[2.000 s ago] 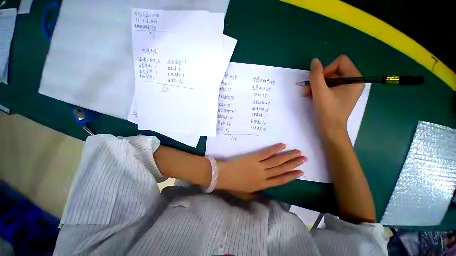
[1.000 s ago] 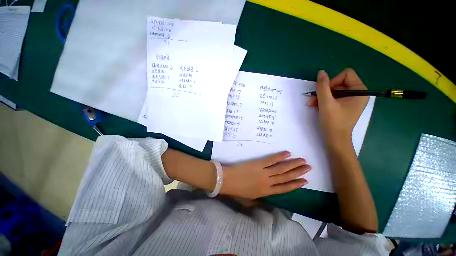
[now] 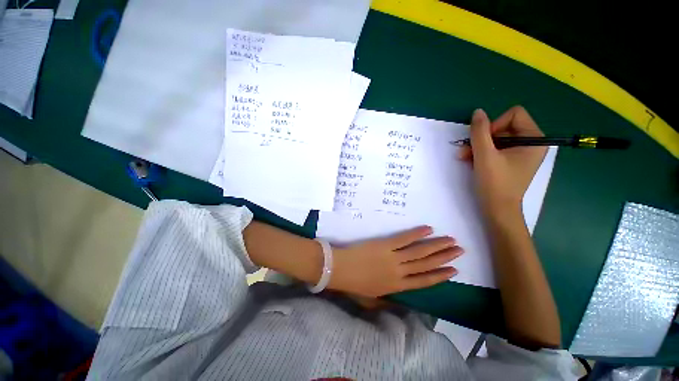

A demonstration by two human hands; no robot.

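My right hand (image 3: 510,160) holds a black gel pen (image 3: 547,141) with a gold-yellow band, its tip pointing left just over the writing sheet (image 3: 439,201). Two columns of handwriting with ruled lines below stand on the sheet's left part. My left hand (image 3: 380,262) lies flat, fingers spread, on the sheet's lower part. A tally sheet (image 3: 287,175) with small groups of writing overlaps the writing sheet's left edge; another white sheet shows under it. A large greyish-white blank sheet (image 3: 164,89) lies under the left papers.
Blue snips or small scissors (image 3: 141,175) lie at the left table edge. A blue ring-shaped object (image 3: 100,37) and more papers (image 3: 21,63) are far left. A silvery bubble wrap bag (image 3: 633,283) lies at right. A yellow strip (image 3: 521,52) curves across the upper right.
The whole view has shifted, so papers and hands appear lower and slightly further right. Relative to the writing sheet, both hands and the pen look nearly unmoved.
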